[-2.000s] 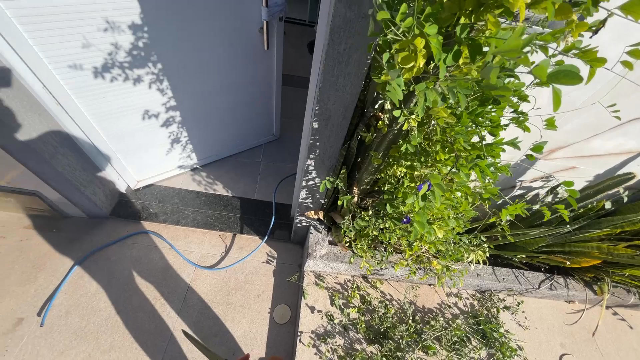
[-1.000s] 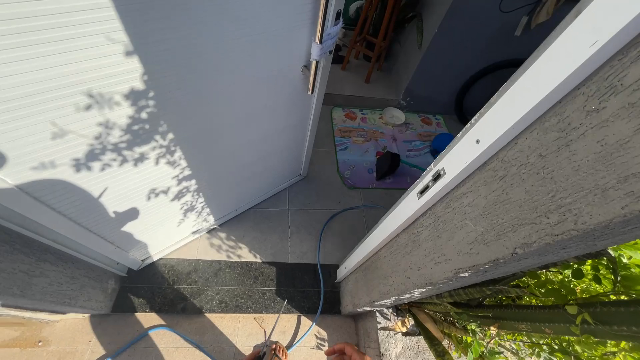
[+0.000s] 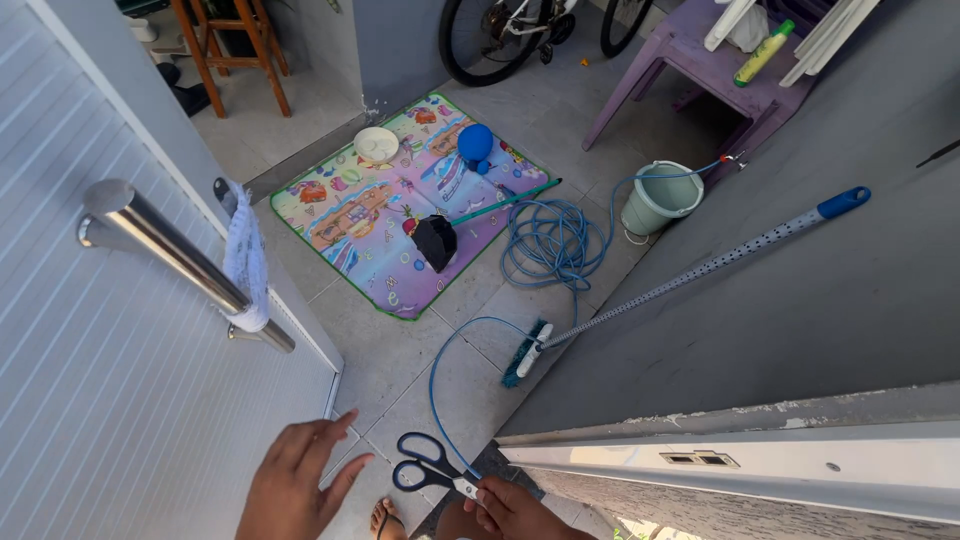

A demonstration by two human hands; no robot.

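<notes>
My right hand [image 3: 514, 510], at the bottom centre, is closed around the blades of a pair of scissors [image 3: 435, 465]. Their dark-handled finger loops point up and to the left, toward my other hand. My left hand [image 3: 300, 476] is raised beside the white door [image 3: 150, 420], thumb and fingers apart, with nothing in it. A thin blue hose [image 3: 433, 375] runs over the tiles behind the scissors and leads to a loose coil [image 3: 555, 247]. Part of the scissors' blades is hidden by my right fingers.
A push broom [image 3: 694, 274] leans against the grey wall at right. Beyond are a printed play mat [image 3: 352, 225] with a blue ball [image 3: 475, 142] and a bowl [image 3: 376, 145], a bucket [image 3: 661, 199], a purple plastic table [image 3: 675, 45], a bicycle [image 3: 495, 37] and a wooden stool [image 3: 232, 52]. A metal handle [image 3: 180, 255] juts from the door.
The view has moved from the plants outside to the open doorway. Both hands have come further into view, and the scissors now show clearly in my right hand.
</notes>
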